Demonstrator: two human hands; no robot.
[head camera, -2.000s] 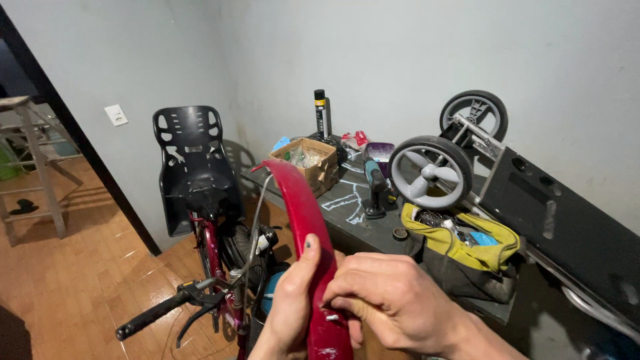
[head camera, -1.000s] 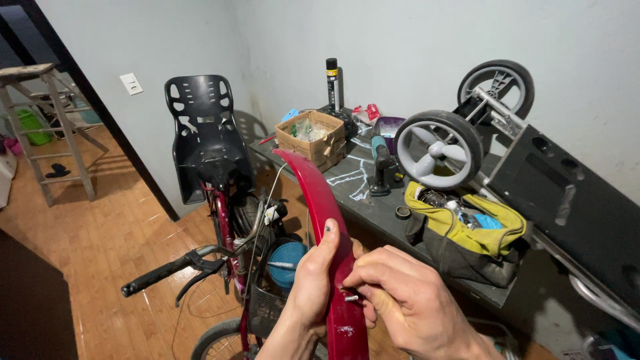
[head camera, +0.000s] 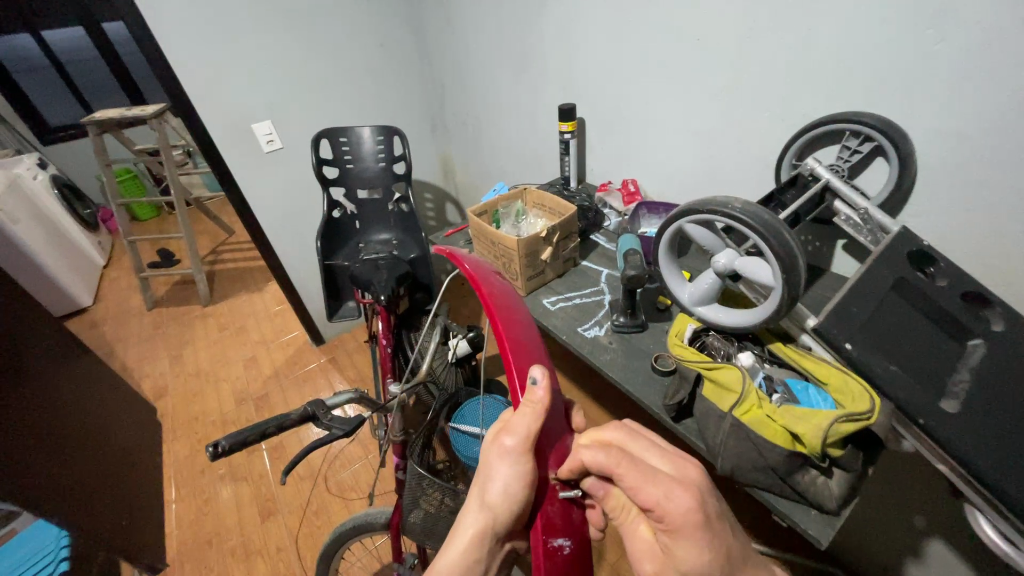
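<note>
A curved red bicycle mudguard (head camera: 500, 320) is held upright, tilted a little, in front of me. My left hand (head camera: 516, 456) grips it around its lower half, thumb on the near face. At its right edge, my right hand (head camera: 640, 488) pinches a small metal bolt or fitting (head camera: 570, 494) between thumb and fingers. Thin wire stays run from the mudguard's top down its left side. Just behind stands a red bicycle with a black handlebar grip (head camera: 256, 432), a mesh basket (head camera: 432, 492) and a black child seat (head camera: 368, 200).
A dark workbench (head camera: 576, 320) bears a cardboard box (head camera: 524, 240), a spray can (head camera: 567, 148), a cordless drill (head camera: 630, 284), a tape roll (head camera: 663, 365) and a yellow-grey tool bag (head camera: 768, 400). A wheeled frame (head camera: 920, 320) leans at the right. A wooden stepladder (head camera: 164, 208) and washing machine (head camera: 48, 232) stand far left.
The view has swung left and down, showing more of the floor and the bicycle. Both hands stay on the mudguard, the right one still at the small metal fitting.
</note>
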